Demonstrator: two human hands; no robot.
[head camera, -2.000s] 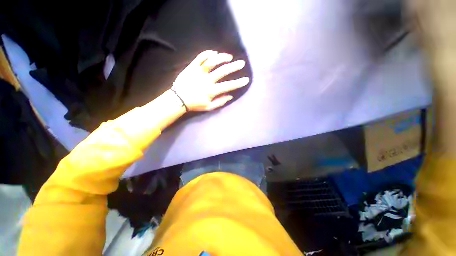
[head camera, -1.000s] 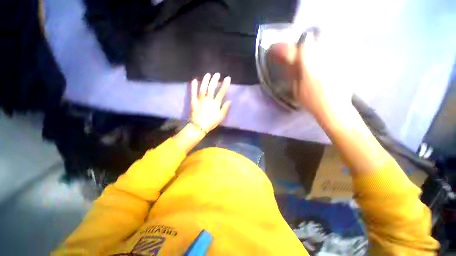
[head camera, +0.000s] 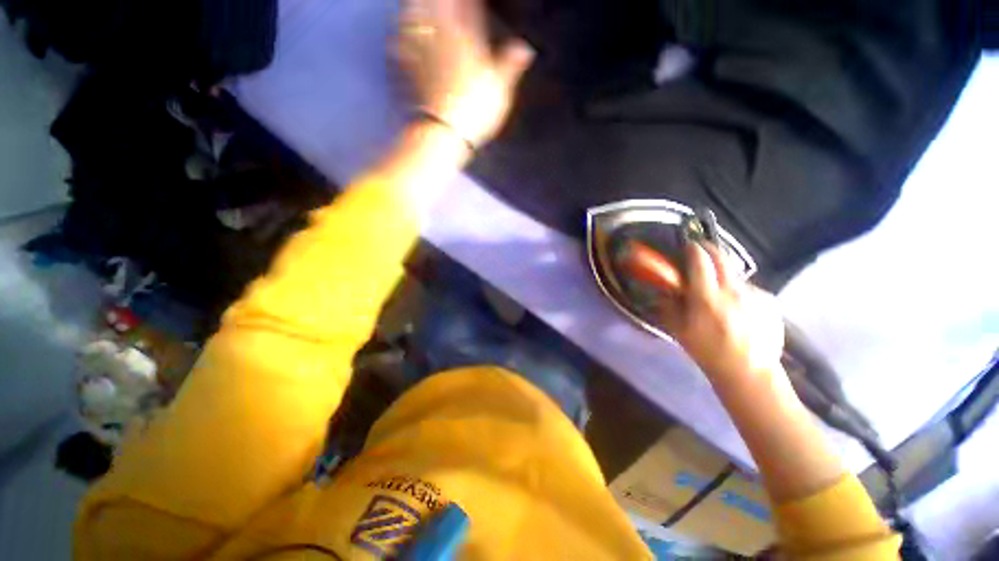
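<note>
My right hand (head camera: 728, 318) is closed around the handle of the steam iron (head camera: 646, 225), whose bright-rimmed soleplate lies at the near edge of the black garment panel (head camera: 679, 148). The panel is spread over the pale lilac table cover (head camera: 493, 225), with some folds in it. My left hand (head camera: 455, 71) is blurred at the top, at the left edge of the black cloth, its upper part near the picture's rim. Whether its fingers hold the cloth cannot be told.
A black hose (head camera: 822, 384) trails from the iron to the lower right. Cardboard boxes (head camera: 668, 477) stand below the table's front edge. Dark cloth (head camera: 131, 142) hangs at the left, and scraps (head camera: 115, 378) lie on the floor.
The iron came into view in my right hand and now sits lower, nearer the table edge. My left hand has moved up to the cloth's left edge. The view has turned.
</note>
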